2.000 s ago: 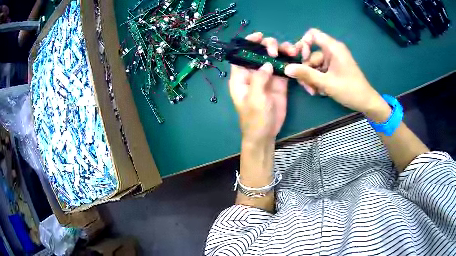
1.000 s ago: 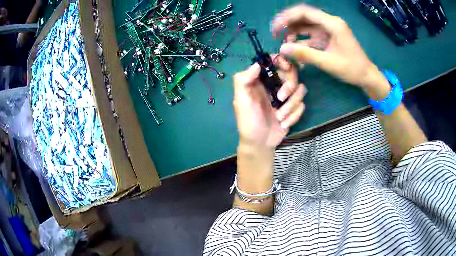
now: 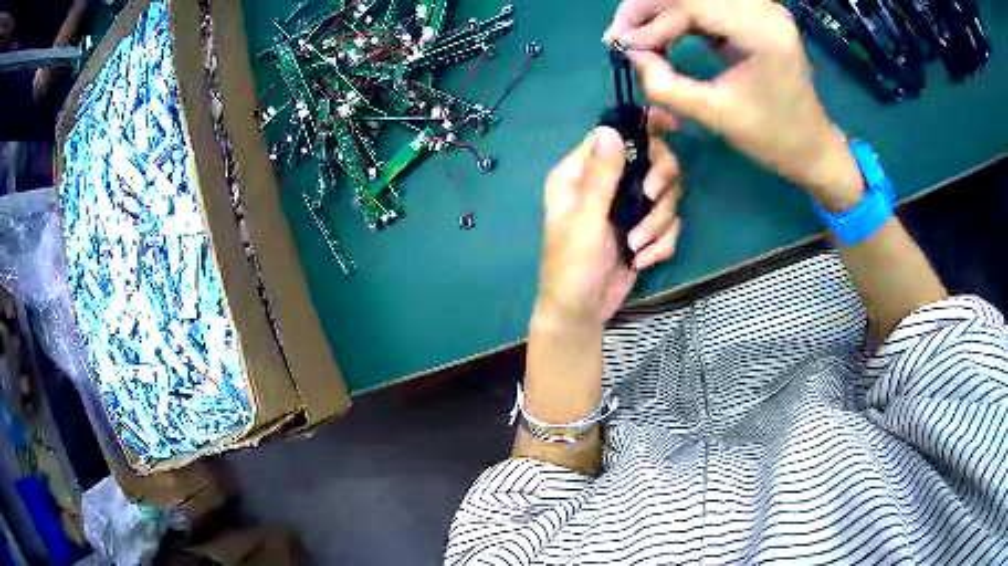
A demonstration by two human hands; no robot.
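Note:
My left hand (image 3: 602,216) is closed around a long black plastic housing (image 3: 631,177), held upright with its two-pronged end pointing away from me. My right hand (image 3: 718,83) is at the tip of the prongs, thumb and index finger pinched together on a tiny pale part (image 3: 615,42); what it is exactly is too small to tell. The inside of the housing is mostly hidden by my left fingers. A tangled pile of green circuit boards with red wires (image 3: 370,105) lies on the green bench top (image 3: 464,287), left of my hands.
An open brown carton (image 3: 271,265) full of white and light blue pieces (image 3: 160,254) stands at the left. Several black housings (image 3: 945,39) lie at the far right. Clear plastic bags (image 3: 122,520) are beside and below the carton.
The housing has turned from lying crosswise, its green board showing, to upright in my left hand. My right hand has moved from its end up to the prong tips.

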